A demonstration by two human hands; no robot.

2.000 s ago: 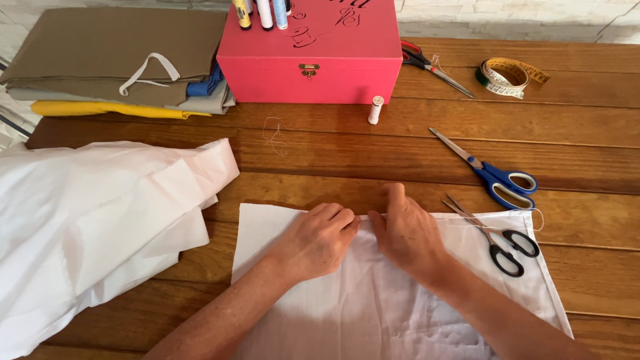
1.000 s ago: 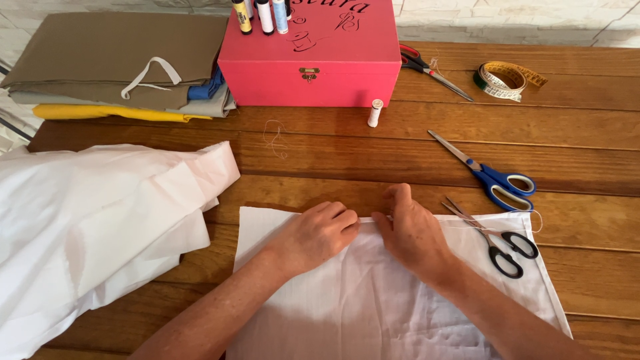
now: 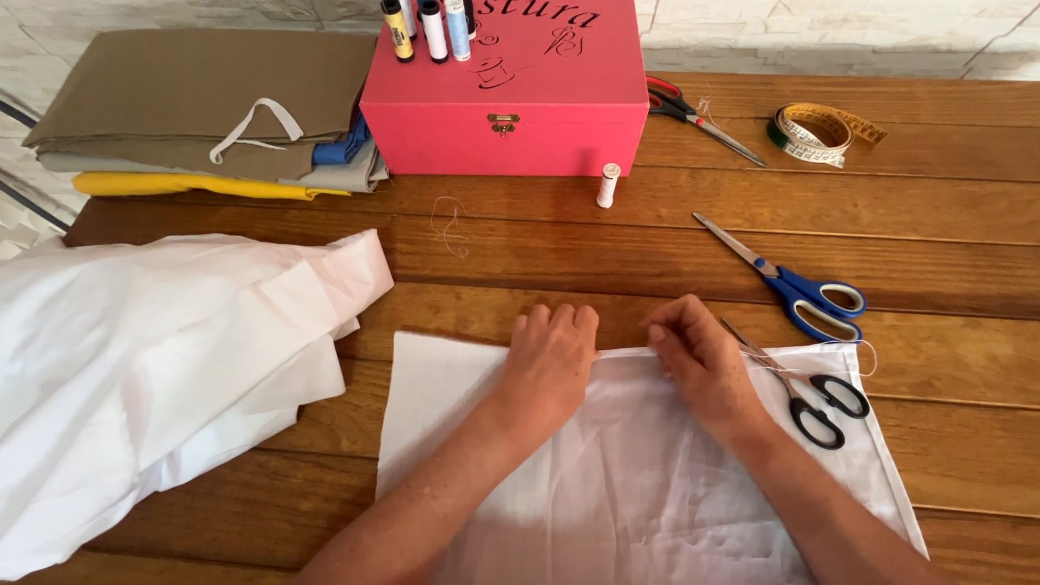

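Note:
White fabric (image 3: 650,487) with a folded edge along its top lies on the wooden table in front of me. My left hand (image 3: 552,357) grips that folded edge, fingertips curled under and out of sight. To its right, my right hand (image 3: 699,366) is raised a little at the edge, thumb and index finger close together; whether a needle or thread is between them cannot be told. Small scissors with black handles (image 3: 816,406) rest on the fabric beside my right hand, with white thread (image 3: 869,357) near the corner. Blue-handled scissors (image 3: 800,296) lie just beyond.
A pink box (image 3: 504,134) with thread spools (image 3: 435,32) on top stands at the back. Near it are a white spool (image 3: 608,185), red-and-black scissors (image 3: 691,114) and a tape measure (image 3: 812,134). Folded fabrics (image 3: 203,89) and bunched white cloth (image 3: 162,366) occupy the left.
My right hand has moved away from my left hand, opening a gap between them along the folded edge. My left hand stays on the fabric.

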